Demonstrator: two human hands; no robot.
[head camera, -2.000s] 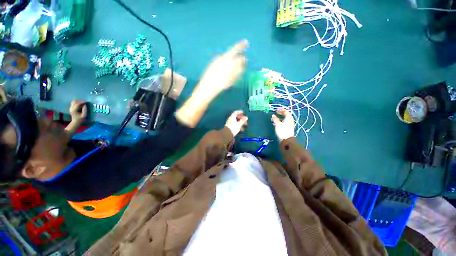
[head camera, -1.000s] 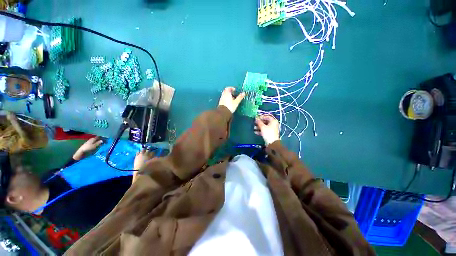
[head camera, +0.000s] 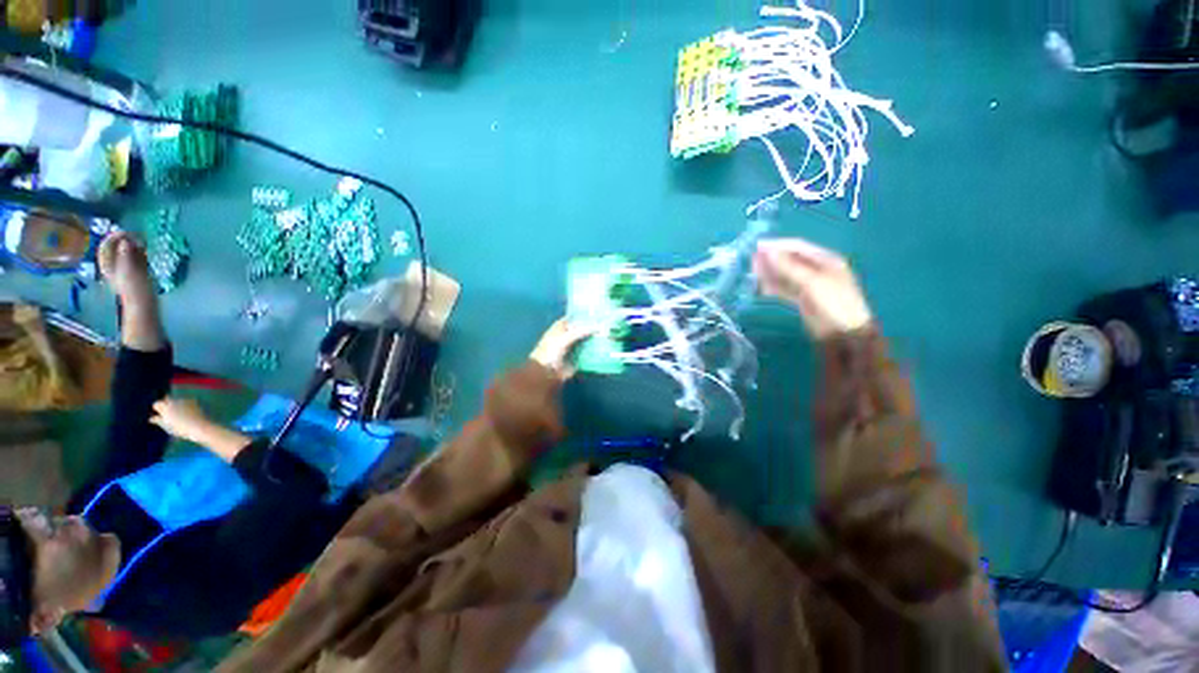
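Observation:
My left hand (head camera: 560, 347) holds the lower left edge of a green circuit board panel (head camera: 598, 313) in front of me. White leads (head camera: 690, 329) fan out from the panel's right side, blurred. My right hand (head camera: 813, 283) is to the right of the panel with its fingertips by the upper lead ends; blur hides whether it grips one. Blue-handled cutters (head camera: 631, 451) lie at the bench edge, partly hidden. A wired panel stack (head camera: 706, 99), yellow and green with a thick tangle of white leads, lies farther back on the bench.
Left are a black corded box (head camera: 381, 368), a loose heap of small green boards (head camera: 316, 237) and a person (head camera: 197, 487) at the bench. A solder reel (head camera: 1068, 359) and black equipment (head camera: 1131, 447) stand right. Another black box (head camera: 414, 29) is at the back.
The panel has shifted left and down with my left hand. My right hand has left the panel's lower edge and moved up and right, near the lead ends. The neighbour's arm has reached forward.

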